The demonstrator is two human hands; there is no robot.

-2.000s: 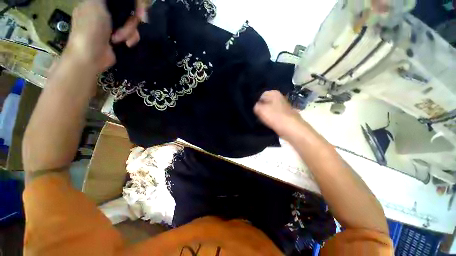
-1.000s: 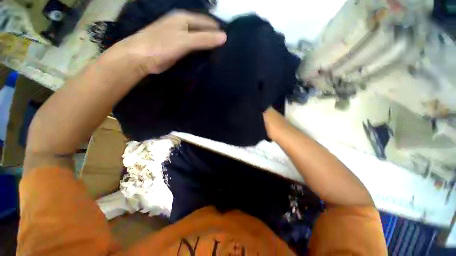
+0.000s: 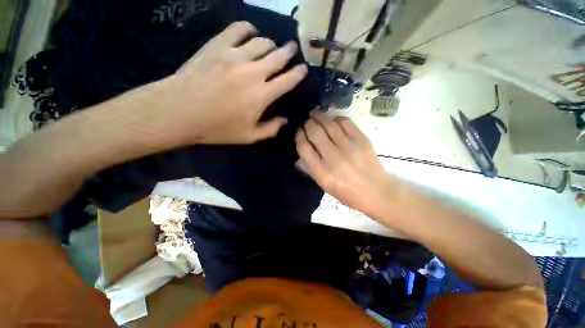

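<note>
The black garment piece [image 3: 256, 176] covers the table left of the machine and hangs over the front edge. Pale embroidery shows faintly at its top. My left hand [image 3: 240, 90] lies on the cloth left of the needle, fingers spread and slightly bent. My right hand [image 3: 340, 150] is at the cloth's right edge, just below the presser foot area [image 3: 337, 90], with the edge between fingers and thumb. The cloth lies up against the foot; the needle point cannot be made out.
The cream machine head [image 3: 359, 32] is at the upper right, with a ribbed knob [image 3: 385, 104]. Dark snips [image 3: 474, 144] lie on a black scrap [image 3: 491, 131] at right. A carton [image 3: 125, 240] with cream cloth [image 3: 170, 227] is at lower left; a blue basket [image 3: 558, 282] is at lower right.
The cloth has been turned and spread, with its right part now at the needle area. My left hand has come down onto it. My right hand has come out from under the cloth to its edge.
</note>
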